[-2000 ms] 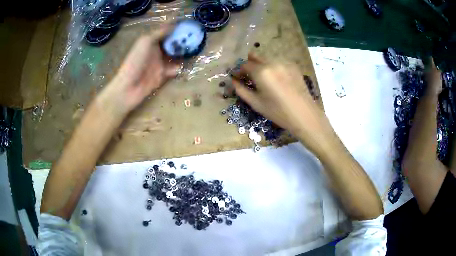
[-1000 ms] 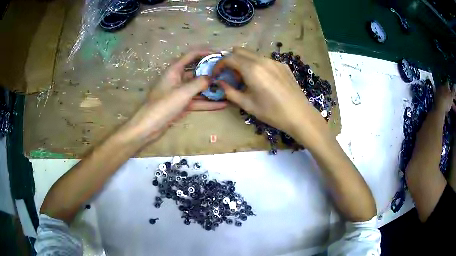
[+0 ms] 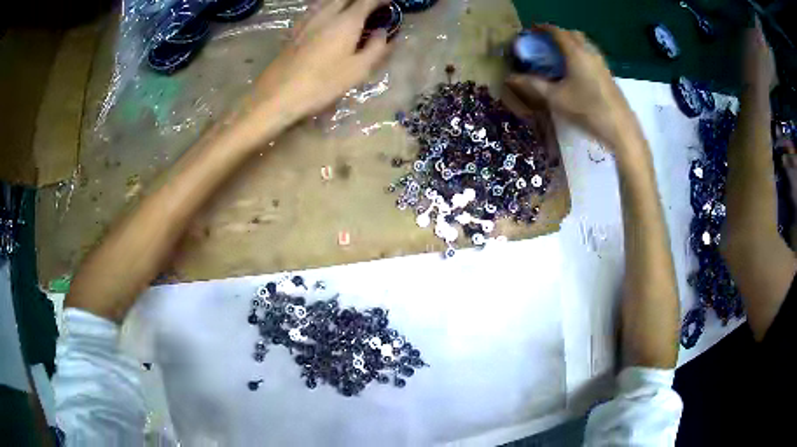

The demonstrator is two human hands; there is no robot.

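My right hand point(image 3: 572, 83) holds a round housing point(image 3: 537, 54), blurred, above the upper right edge of the brown board point(image 3: 236, 218). My left hand point(image 3: 336, 57) reaches to the top of the board, its fingers at a black round housing point(image 3: 382, 19); the fingertips are partly cut off by the picture's edge. A large pile of small dark inserts point(image 3: 481, 157) with pale rings among them lies on the board's right part. A second pile point(image 3: 341, 340) lies on the white sheet nearest me.
Black housings point(image 3: 175, 48) lie under clear wrinkled film point(image 3: 131, 79) at the upper left. Another person's arm point(image 3: 753, 192) is at the right beside a dark pile point(image 3: 712, 218). A pale housing point(image 3: 664, 40) lies on the green bench point(image 3: 612, 52). Brown cardboard stands at the left.
My hands have parted from the housing they worked on together. My right hand has carried a housing to the upper right; my left hand has moved up to the black housings. The board's pile is uncovered.
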